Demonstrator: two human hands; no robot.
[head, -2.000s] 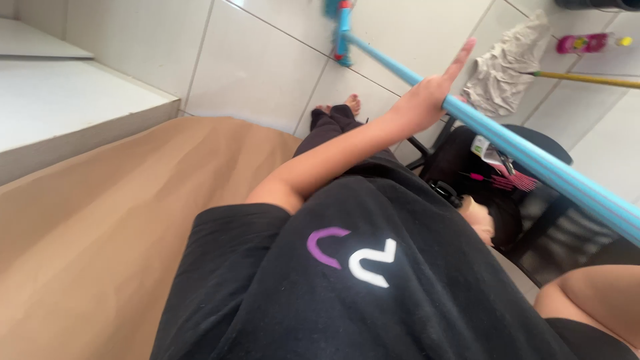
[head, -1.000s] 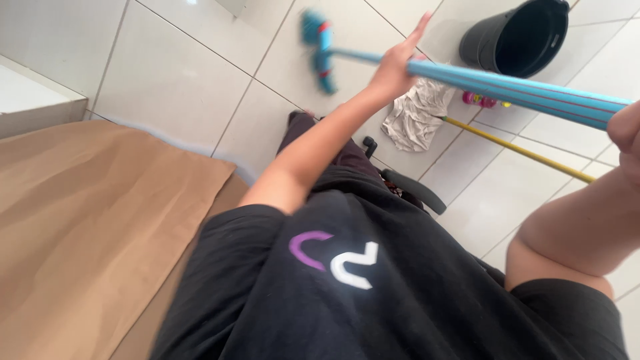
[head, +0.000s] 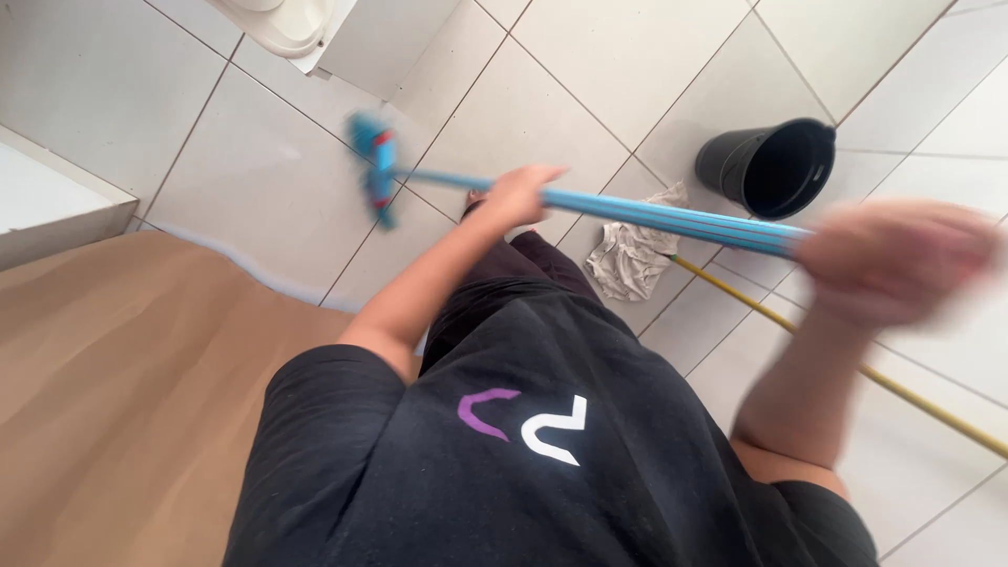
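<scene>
A blue broom handle (head: pixel 669 216) crosses the view from the right to a broom head (head: pixel 382 169) with blue-green bristles, blurred by motion, over the floor tiles. My left hand (head: pixel 520 195) is around the thinner middle of the handle, with one finger extended along it. At the handle's near end is my right hand (head: pixel 898 264), strongly blurred but wrapped around the end. Below the handle, a crumpled whitish cloth (head: pixel 634 256) lies on the floor beside my legs, at the end of a yellow pole (head: pixel 740 298).
A black bucket (head: pixel 720 169) rests on the tiles at the upper right. A white fixture (head: pixel 295 31) stands at the top left, a light ledge (head: pixel 71 201) at the left edge. Brown sheet-like material (head: pixel 142 378) covers the lower left. My feet are beneath the handle, partly hidden.
The view has shifted strongly, bringing the bucket and white fixture into sight. My right hand, out of view two seconds ago, shows at the handle's end. My left hand still holds the handle.
</scene>
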